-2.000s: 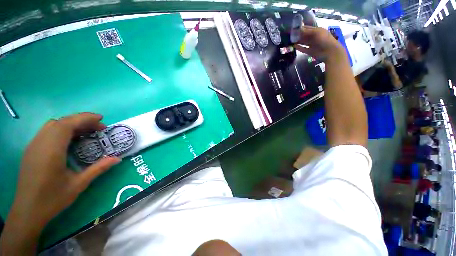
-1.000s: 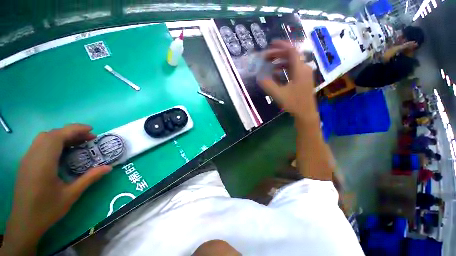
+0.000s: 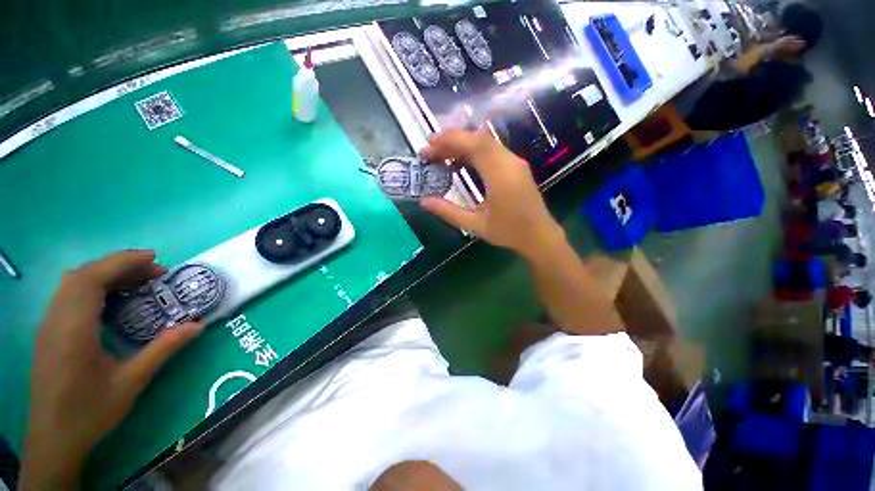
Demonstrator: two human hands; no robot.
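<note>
The long white holding block (image 3: 235, 278) lies on the green mat. A grey double-round part (image 3: 173, 299) sits at its left end. The right end shows an empty seat with two black circles (image 3: 299, 232). My left hand (image 3: 106, 331) grips the left end, thumb and fingers around the grey part. My right hand (image 3: 494, 192) holds another grey double-round part (image 3: 413, 178) by its right end, above the mat's right edge. The white glue bottle (image 3: 305, 93) stands at the mat's back right.
A white stick (image 3: 209, 156) and a ribbed stick (image 3: 8, 264) lie on the green mat (image 3: 96, 192). Spare grey parts (image 3: 443, 52) lie on the black printed sheet (image 3: 537, 86). A blue tray (image 3: 617, 59) is beyond. Another person (image 3: 753, 81) is at the far bench. Cardboard boxes (image 3: 638, 297) stand below.
My right hand has come back leftward from the printed sheet with a grey part, now clearly seen and close to the block. My left hand still grips the block's left end. The view has shifted slightly.
</note>
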